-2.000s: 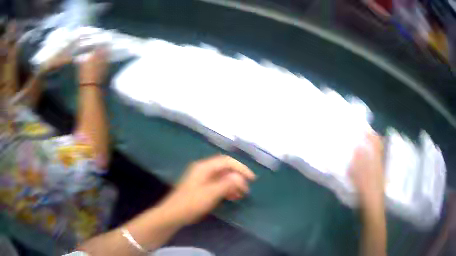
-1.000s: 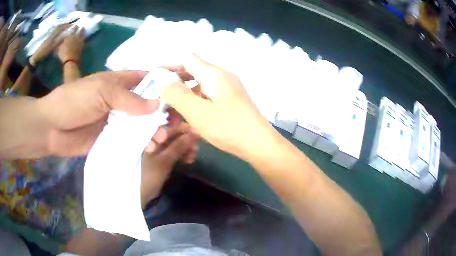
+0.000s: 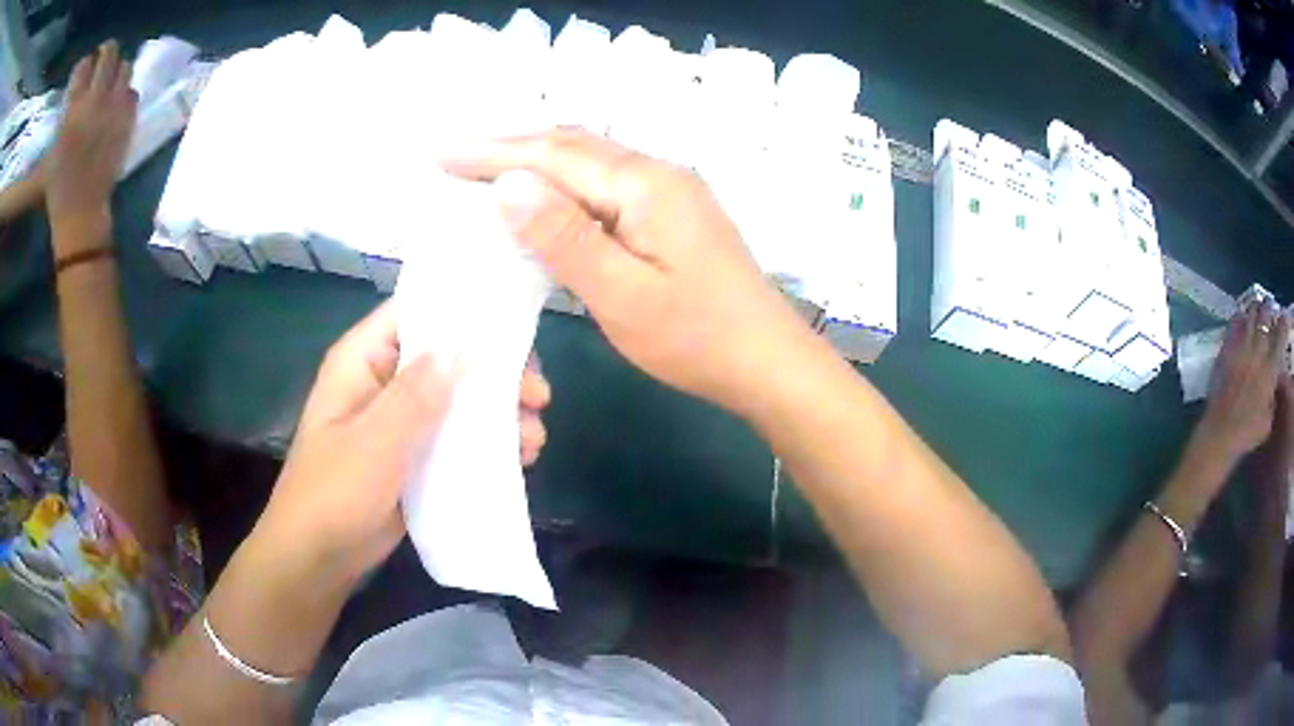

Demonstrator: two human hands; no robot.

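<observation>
A white sleeved unit (image 3: 468, 411) hangs upright between my hands, its loose lower end curling below them. My left hand (image 3: 355, 454) wraps its middle, fingertips showing on the far side. My right hand (image 3: 639, 255) holds its top end between thumb and fingers. The sleeve looks overexposed and whatever is inside is hidden. Behind it, a row of puffy white sleeved units (image 3: 312, 142) lies on blue-edged cartons (image 3: 859, 213), whose square ends show beneath.
A group of printed cartons (image 3: 1043, 241) without sleeves lies right of the row on the dark green worktop (image 3: 653, 454). A neighbour's hand (image 3: 92, 142) is at the left, above a floral shirt. Another person's hand (image 3: 1246, 383) is at the right edge.
The view has shifted, so the carton row sits further left. The sleeved unit is nearer the middle. My left hand has moved down to its middle, and my right hand stays at its top.
</observation>
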